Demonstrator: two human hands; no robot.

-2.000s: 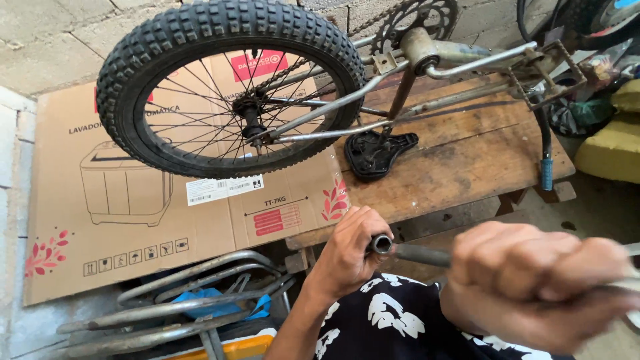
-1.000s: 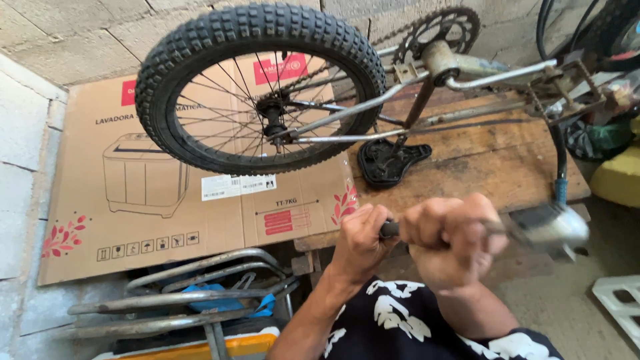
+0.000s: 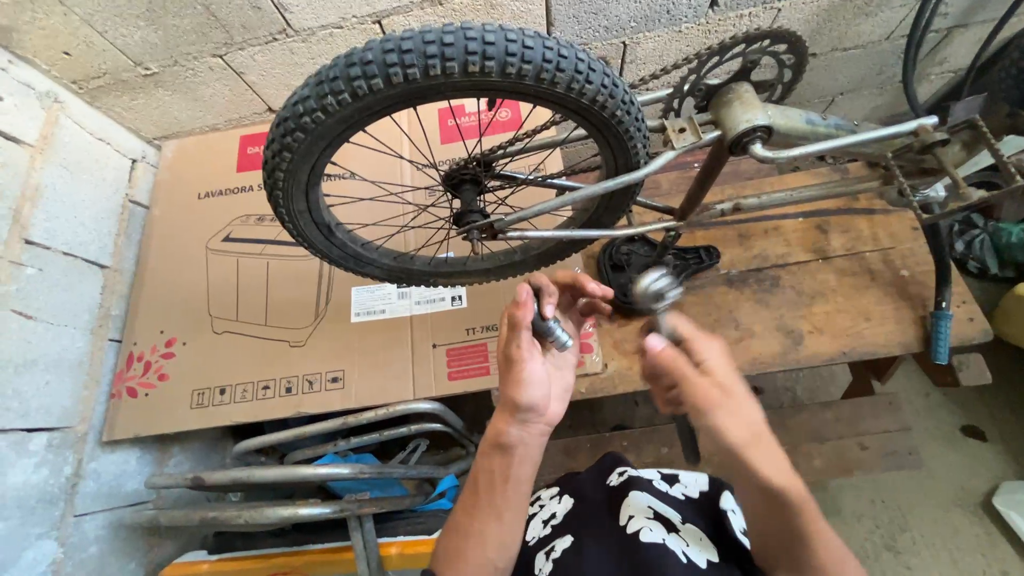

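Note:
My left hand (image 3: 540,352), palm up below the bicycle's rear tyre, holds a small metal cylindrical part (image 3: 552,328), perhaps a socket. To its right my right hand (image 3: 688,364) grips a tool with a round metal head (image 3: 658,288), blurred, perhaps a hammer or a ratchet; its dark handle shows below the fist. The two held things are apart. Above both hands stands the upside-down bicycle, with its knobbly tyre (image 3: 456,60), rear hub (image 3: 470,204) and chainring (image 3: 740,76). The black saddle (image 3: 688,260) rests on the wooden bench, just behind the tool's head.
The wooden bench (image 3: 840,280) reaches to the right, under the frame. A flattened cardboard box (image 3: 280,384) leans behind the wheel against the block wall (image 3: 336,56). Bent metal tubes (image 3: 304,476) and a blue cloth (image 3: 360,480) lie at lower left. A handlebar grip (image 3: 940,336) hangs at right.
My hands were close together around the tool and the part one second ago; now they are apart. The tool's head has moved left, from the far right to near the saddle.

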